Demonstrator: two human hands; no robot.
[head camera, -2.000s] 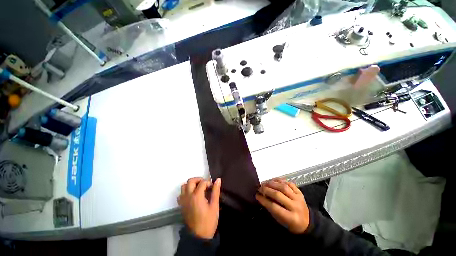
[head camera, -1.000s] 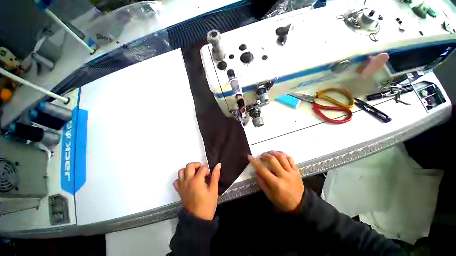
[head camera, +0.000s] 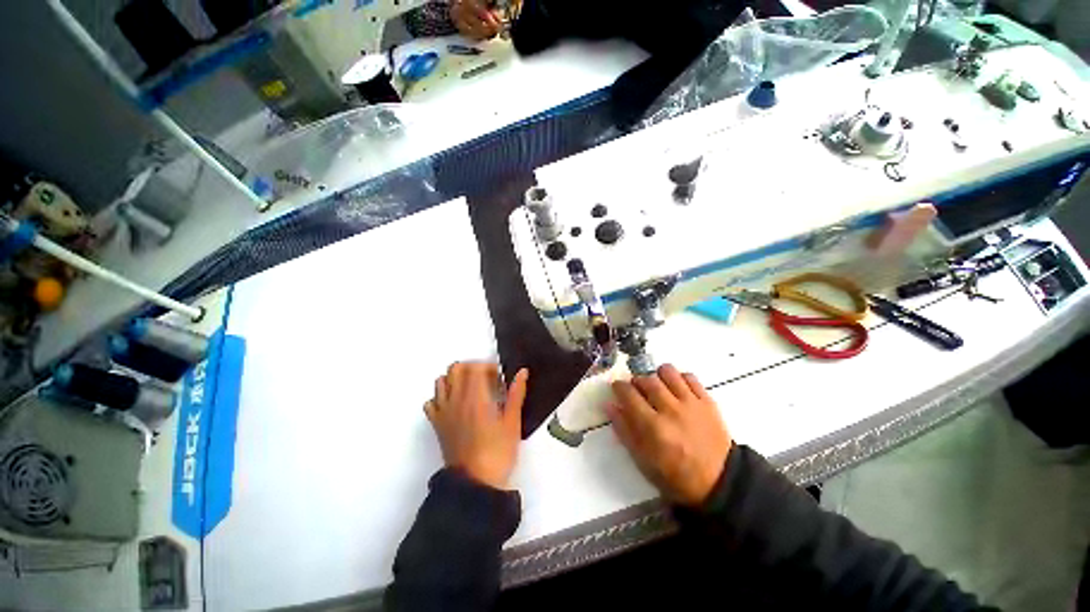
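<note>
The dark fabric panel (head camera: 526, 329) lies on the white machine table, running from behind the machine head past the presser foot and needle area (head camera: 607, 347). Its pointed near end lies between my hands. My left hand (head camera: 476, 418) rests on the left edge of the panel, thumb apart from the fingers, pressing it flat. My right hand (head camera: 669, 433) lies on the table just right of the needle area, fingers bent and close together. Its fingertips are near the panel's tip; whether they touch cloth cannot be told.
The lockstitch machine (head camera: 765, 179) fills the upper right, with a pink pad (head camera: 905, 227) on it. Scissors (head camera: 821, 317), a slim black cutter (head camera: 914, 323) and a light blue piece (head camera: 714, 308) lie beside it. Thread cones (head camera: 114, 392) stand left. Another person's hand (head camera: 476, 17) shows at the top.
The dark panel has moved away from me under the machine head, so less of it shows in front. Both hands have moved forward with it. The view has tilted up.
</note>
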